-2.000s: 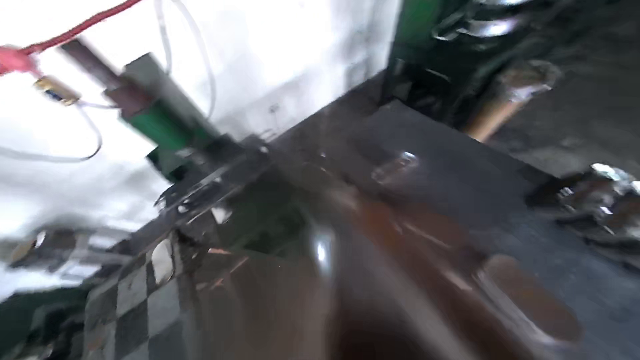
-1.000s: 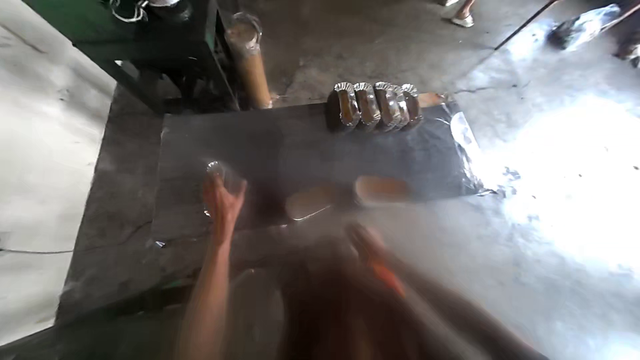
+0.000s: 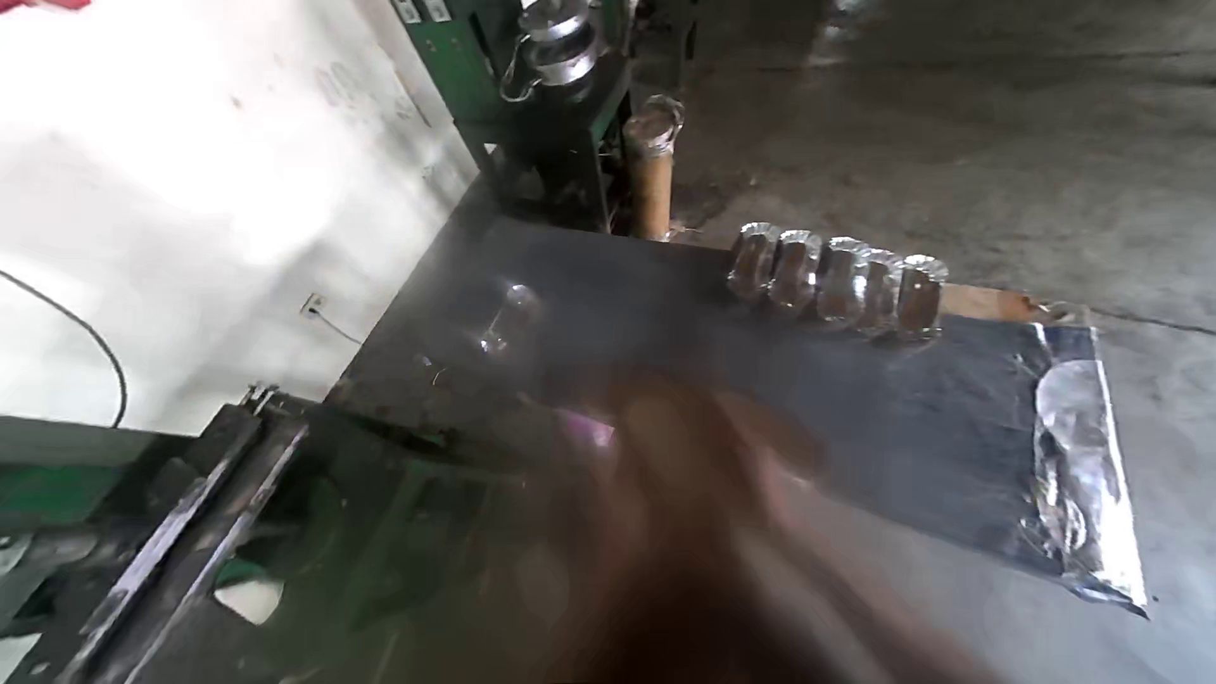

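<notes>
My left hand [image 3: 646, 418] and my right hand [image 3: 774, 465] are close together over the near edge of a dark flat surface [image 3: 655, 285], both heavily blurred. A small pink-and-white patch [image 3: 589, 429] shows beside my left hand; what it is cannot be told. Whether either hand holds anything is unclear. Beyond them to the left, a small shiny clear or foil tray [image 3: 508, 318] lies alone on the dark surface. Several oblong trays with shiny crimped rims [image 3: 841, 280] stand side by side along the far edge.
Green machinery with a metal rail [image 3: 199, 541] is at the lower left. A metal pot-like vessel [image 3: 560, 47] sits on a green stand, beside a brown cylinder with clear wrap on top [image 3: 654, 171]. Shiny crumpled film [image 3: 1083, 465] covers the surface's right end. A wall socket [image 3: 312, 304] has a cable.
My left hand has left the lone tray at the left, where it was one second ago, and is now close to my right hand. The view has shifted and turned.
</notes>
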